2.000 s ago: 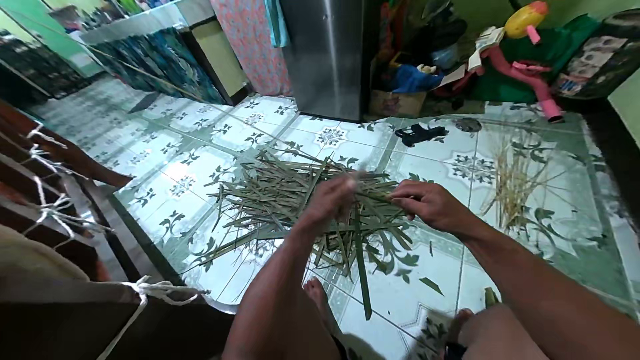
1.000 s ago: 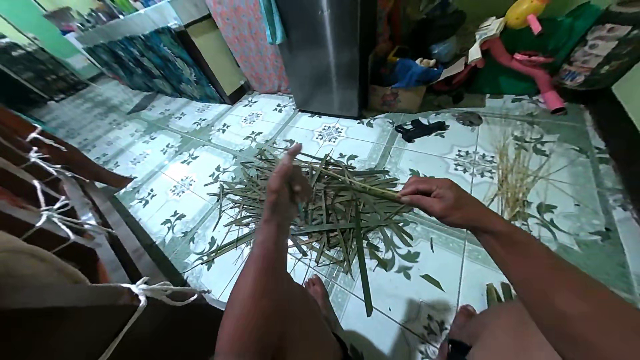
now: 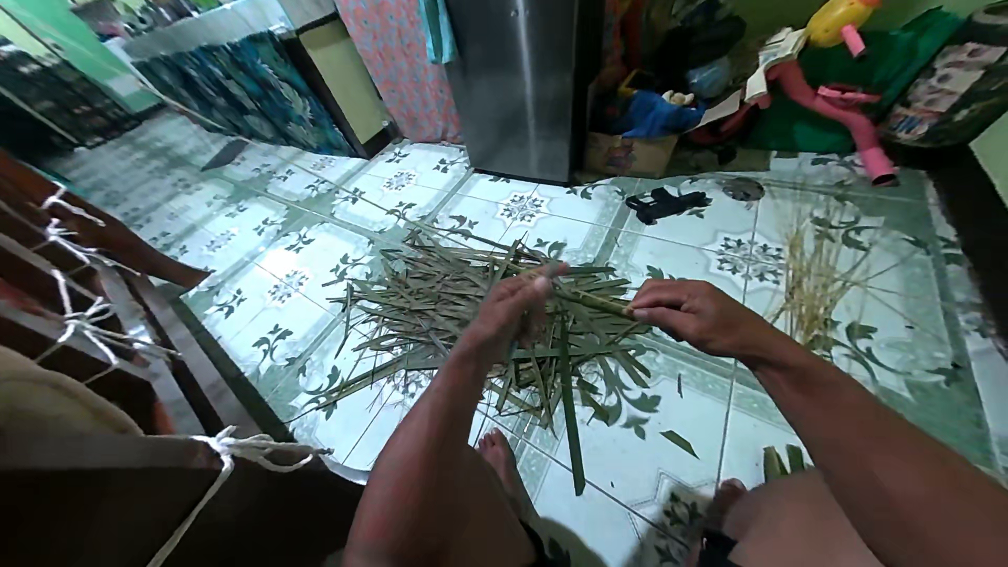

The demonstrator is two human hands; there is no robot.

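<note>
A loose heap of narrow green-brown leaf strips [image 3: 425,291] lies on the tiled floor before me. My right hand [image 3: 685,311] pinches the near end of a long leaf strip [image 3: 596,301] at the heap's right side. Over the heap, my left hand [image 3: 516,307] is blurred, close to the other part of that strip; whether its fingers grip anything cannot be told. One longer strip [image 3: 571,417] sticks out toward my feet. To the right of my right hand lies a bunch of thin pale stalks [image 3: 815,283].
A black item [image 3: 668,205] and a round floor drain [image 3: 743,188] are beyond my right hand. A refrigerator [image 3: 516,87] and a cardboard box [image 3: 630,153] stand at the back. A wooden frame with knotted white cords [image 3: 87,319] is at left. Cut leaf pieces [image 3: 780,463] lie near my right foot.
My left hand was raised at the left of the heap one second ago and is now further right, beside the strip. My right hand has kept its pinch in about the same place.
</note>
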